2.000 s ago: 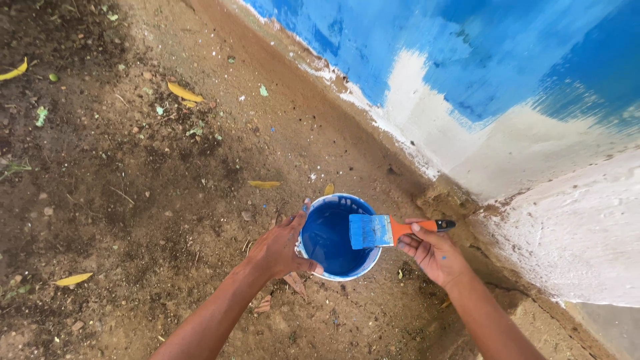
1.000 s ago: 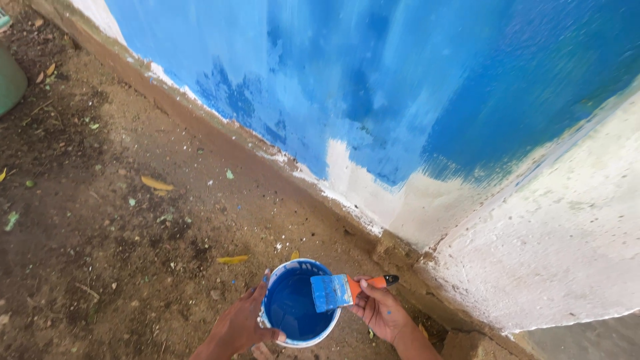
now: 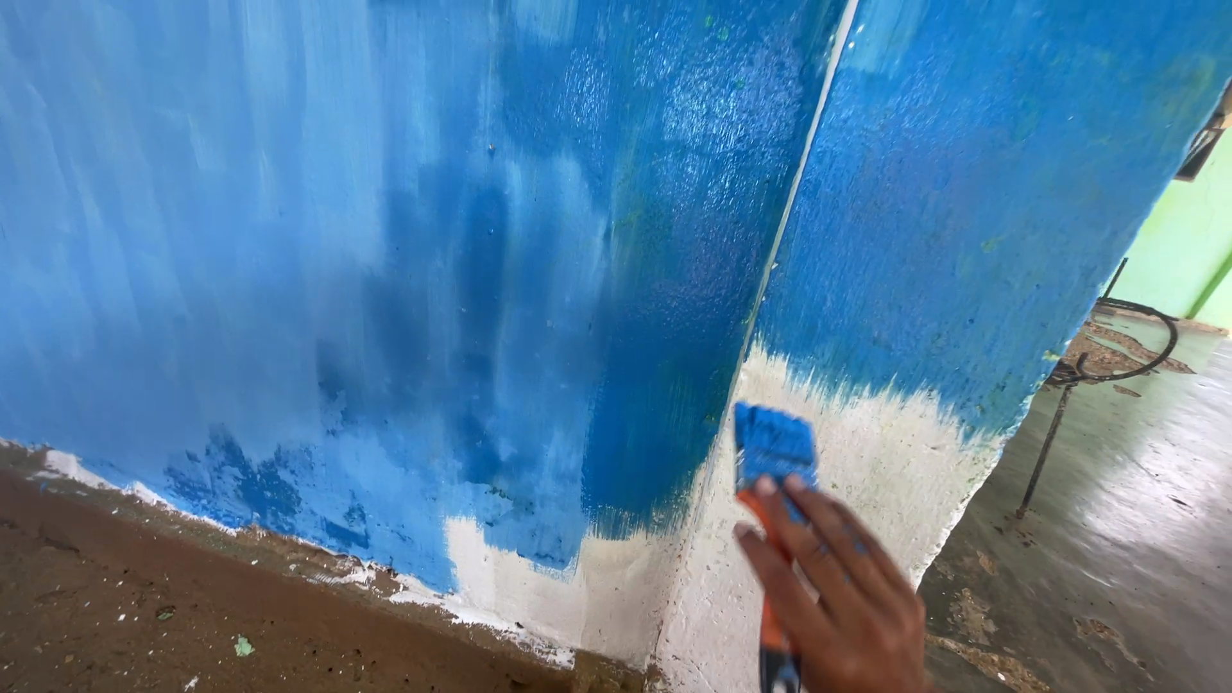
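My right hand (image 3: 847, 587) grips a paintbrush with an orange and black handle (image 3: 773, 626), bristles pointing up. Blue paint covers the bristles (image 3: 775, 438), which are at or just in front of the white lower part (image 3: 866, 462) of the wall's right face, close to the corner; contact cannot be told. Above and to the left, the wall (image 3: 462, 241) is coated in uneven blue, with a bare white patch (image 3: 616, 582) low down beside the corner. My left hand and the paint bucket are outside the view.
Brown soil (image 3: 173, 597) runs along the wall's foot at the lower left. Past the wall's right edge lies a smooth grey floor (image 3: 1088, 520), where a black metal ring stand (image 3: 1121, 356) is. A light green wall (image 3: 1179, 241) stands behind.
The brush has moved from over the blue paint bucket up to the wall's right face. My left hand, earlier on the bucket's rim, has left the view with the bucket. The view has swung up and right.
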